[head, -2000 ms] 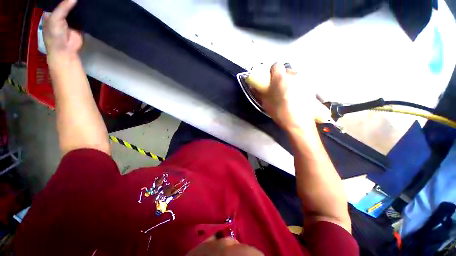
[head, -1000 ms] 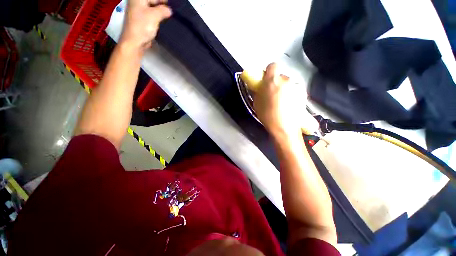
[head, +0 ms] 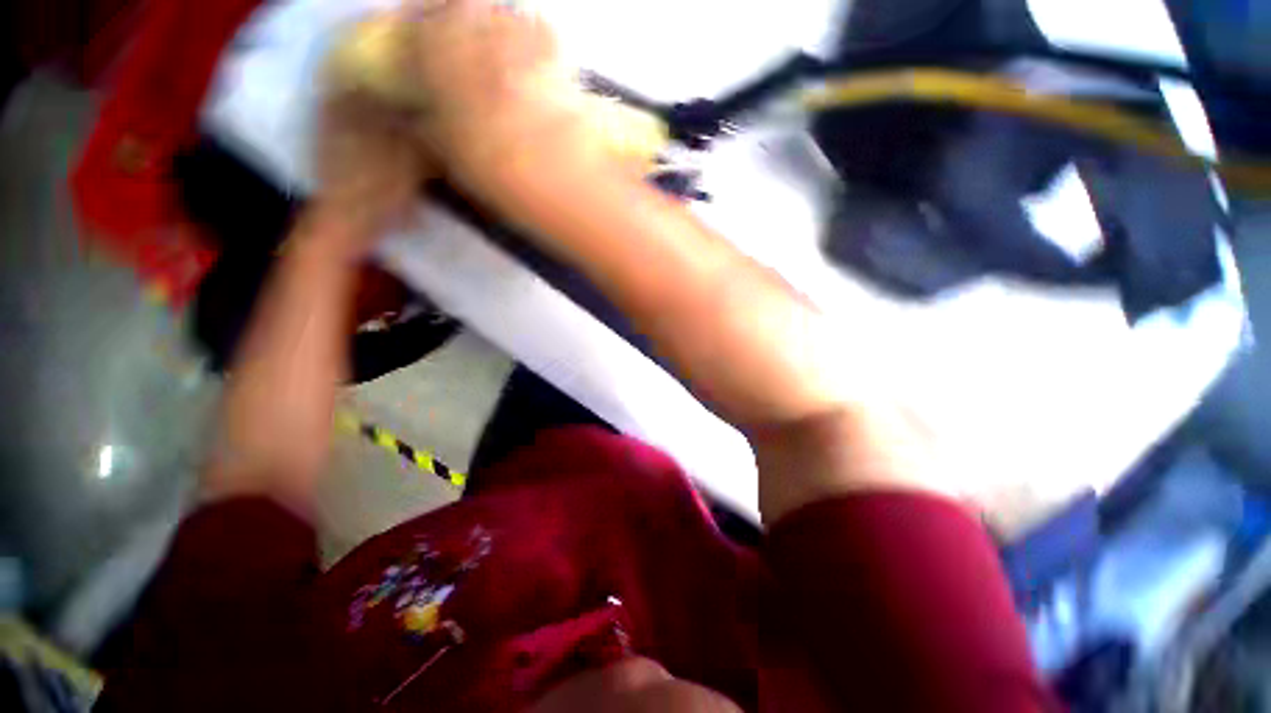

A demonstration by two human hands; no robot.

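Note:
My right hand (head: 481, 70) is closed on the cream-yellow handle of the steam iron (head: 365, 63), at the upper left of the table; the view is blurred. My left hand (head: 365, 156) is just below the iron, partly in its shadow; its fingers are too blurred to tell whether they hold the fabric. A dark fabric strip (head: 592, 300) lies along the near side of the table, mostly hidden under my right forearm. The iron's metal body is largely hidden by my hands.
The white table (head: 558, 341) has a pile of dark fabric pieces (head: 906, 223) at its far right. The yellow hose (head: 962, 95) and a black cable run right from the iron. A red crate (head: 133, 153) stands at the left. Light-blue garments (head: 1171, 557) are at lower right.
My right hand has moved the iron up and left along the strip, close to my left hand. The camera view has shifted; the dark pile and hose appear higher.

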